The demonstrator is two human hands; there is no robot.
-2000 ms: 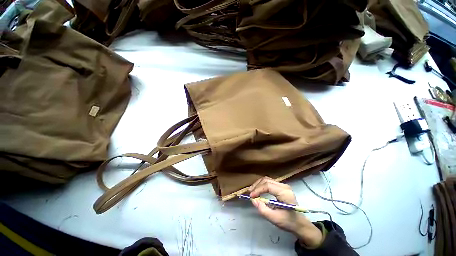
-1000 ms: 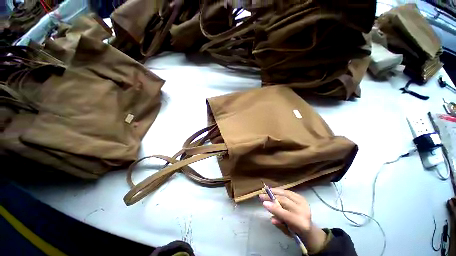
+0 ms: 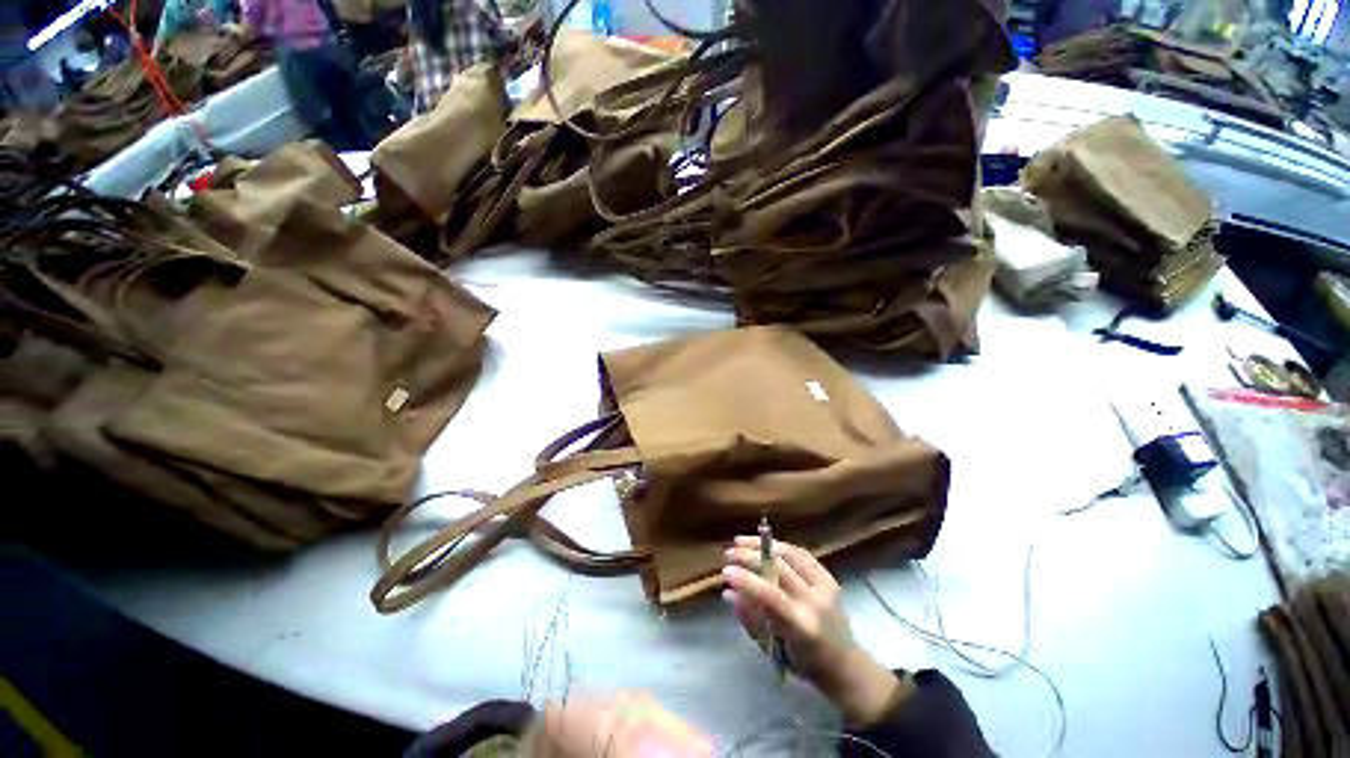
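A brown tote bag (image 3: 763, 444) lies on the white table with its straps (image 3: 511, 518) pointing left and a small pale label on its upper face. My right hand (image 3: 792, 604) holds a slim heat pen (image 3: 766, 551) with its metal tip upward, in front of the bag's lower edge. The pen's lower part is partly hidden by the fingers. My left hand (image 3: 629, 729) is blurred and cut off by the bottom edge; its fingers cannot be made out.
Slumped bags (image 3: 281, 385) lie left. A tall dark bag heap (image 3: 859, 193) stands at the back. Folded brown pieces (image 3: 1133, 200) lie back right. A power strip (image 3: 1170, 459) with a black adapter is right, with a thin cord (image 3: 985, 652) curling over the table. People stand at back left.
My right hand has turned the pen from lying along the bag's edge to upright, away from the seam. My left hand has come into view at the bottom. The view has tilted up.
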